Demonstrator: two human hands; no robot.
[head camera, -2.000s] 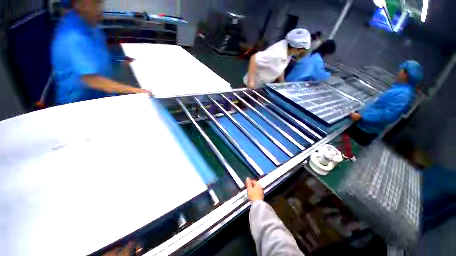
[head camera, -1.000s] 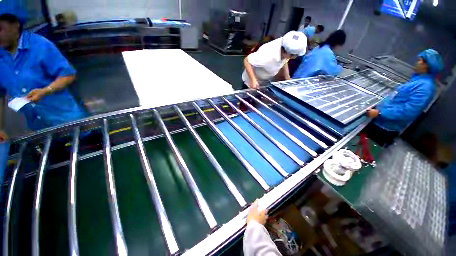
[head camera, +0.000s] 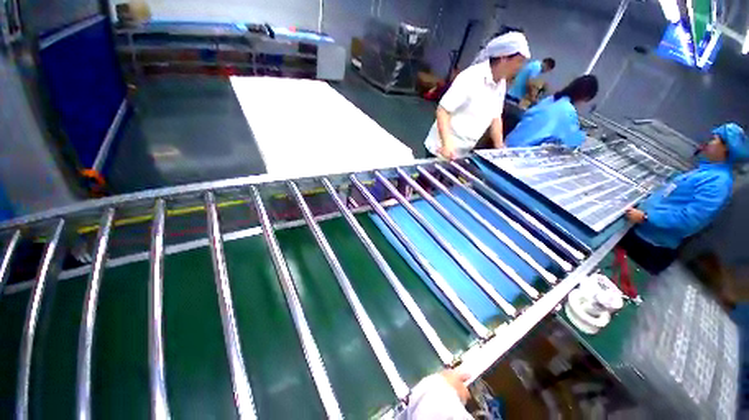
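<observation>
The roller conveyor runs across in front of me, with shiny steel bars between pale rails. My right hand is at the bottom edge of the head view, against the near rail. Its sleeve is cut off by the frame, and its finger grip is not clear. My left hand is not in view. A blue board shows beneath the rollers. A ribbed silver metal panel lies at the right part of the line, over another blue board.
A large white sheet lies beyond the conveyor. A person in white leans at the far rail; a person in blue touches the metal panel. White coils, a red cord and a translucent stack are at the right.
The large white sheet on the left rollers has gone from view, baring the bars. The person in blue at the left has left the view. The view has shifted, and my right hand appears lower.
</observation>
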